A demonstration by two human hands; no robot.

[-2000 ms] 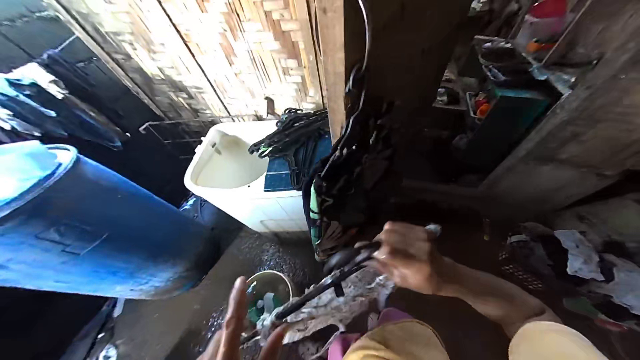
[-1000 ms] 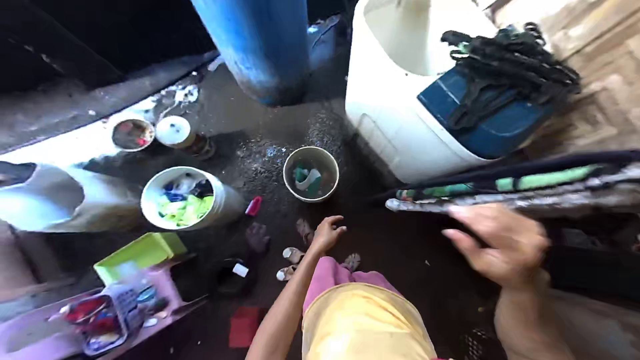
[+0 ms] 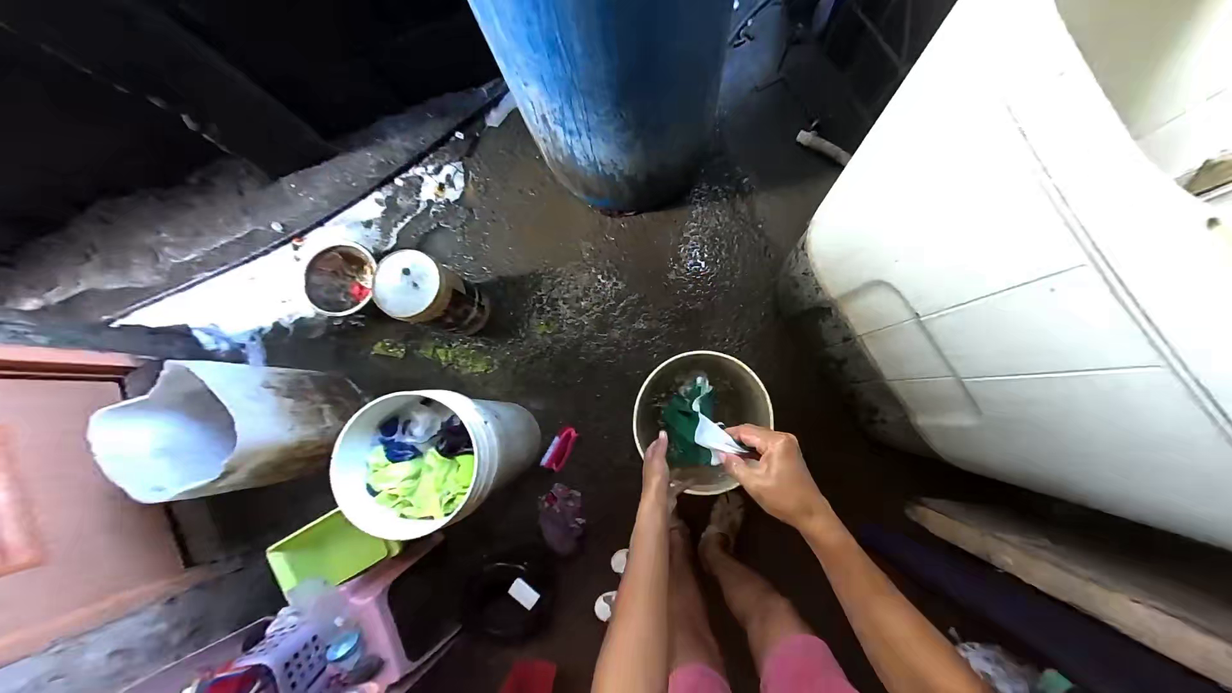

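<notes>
A round bucket (image 3: 643,404) stands on the wet floor in front of my feet, with a green and white cloth (image 3: 685,423) lying in it. My right hand (image 3: 772,470) pinches the cloth's white corner above the bucket's right side. At the near left part of the rim is my left hand (image 3: 656,472), its fingers pointing into the bucket beside the green part. Whether those fingers grip the cloth or the rim cannot be told.
A white bucket of clothes (image 3: 510,438) stands left, beside a pink brush (image 3: 559,449) on the floor. The blue drum (image 3: 616,106) is ahead. A white washing machine (image 3: 1011,289) fills the right. Slippers (image 3: 605,605) lie near my feet; a lime-green basin (image 3: 327,551) sits lower left.
Both hands have come to the round bucket, and my right hand has taken hold of the cloth. A second ago they were apart and outside it. The view has swung down and left.
</notes>
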